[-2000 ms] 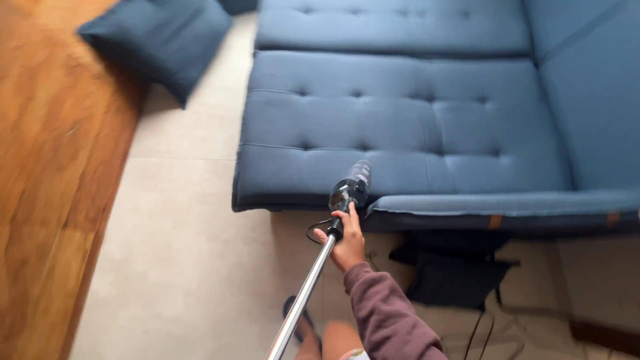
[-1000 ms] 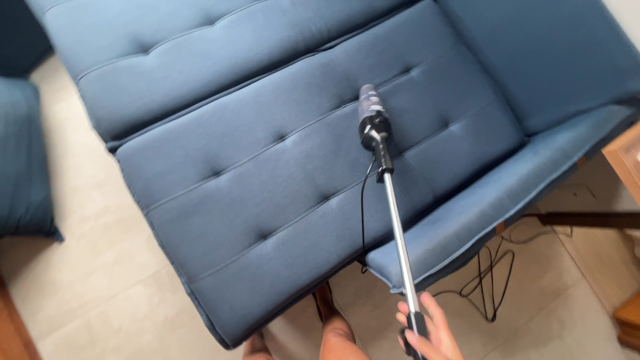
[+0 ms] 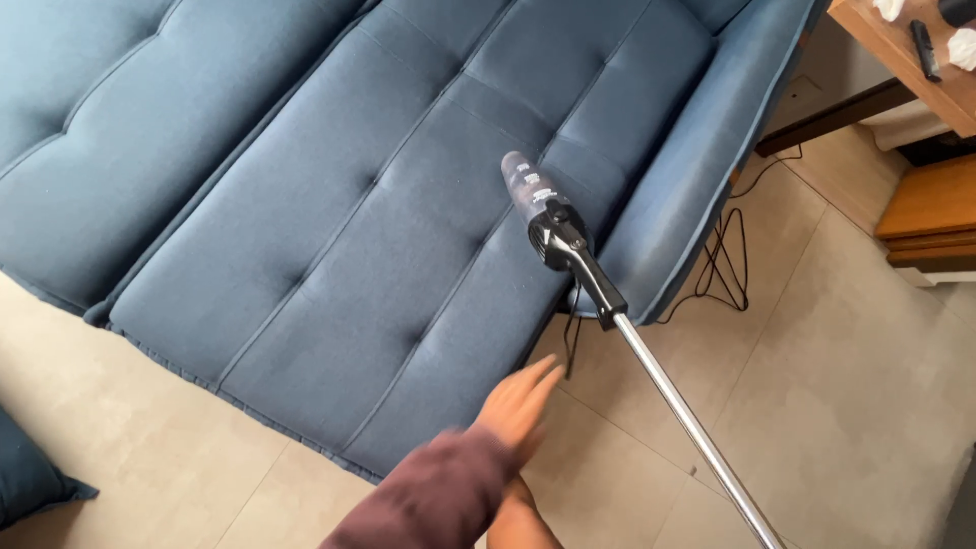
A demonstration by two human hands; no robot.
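A handheld stick vacuum cleaner (image 3: 560,236) with a black body and a clear, tapered dust cup lies over the seat of a blue tufted sofa (image 3: 366,252). Its metal tube (image 3: 694,427) runs down to the right and leaves the frame at the bottom edge. Below the black handle, left of the tube, is my left hand (image 3: 522,400), blurred, in a maroon sleeve. Its fingers are stretched out and hold nothing. A black cord hangs from the vacuum beside my fingertips. My right hand is out of view.
The sofa's padded arm (image 3: 686,175) rises right of the vacuum. Black cable (image 3: 728,267) lies looped on the tiled floor (image 3: 839,366). A wooden table (image 3: 877,46) holds small items at the upper right, above wooden furniture (image 3: 934,206). A dark blue cushion (image 3: 30,473) sits at the lower left.
The hand that held the vacuum's handle, then touched the lower end of its tube, is out of view. My left hand has come in, away from the tube. The view has shifted and turned.
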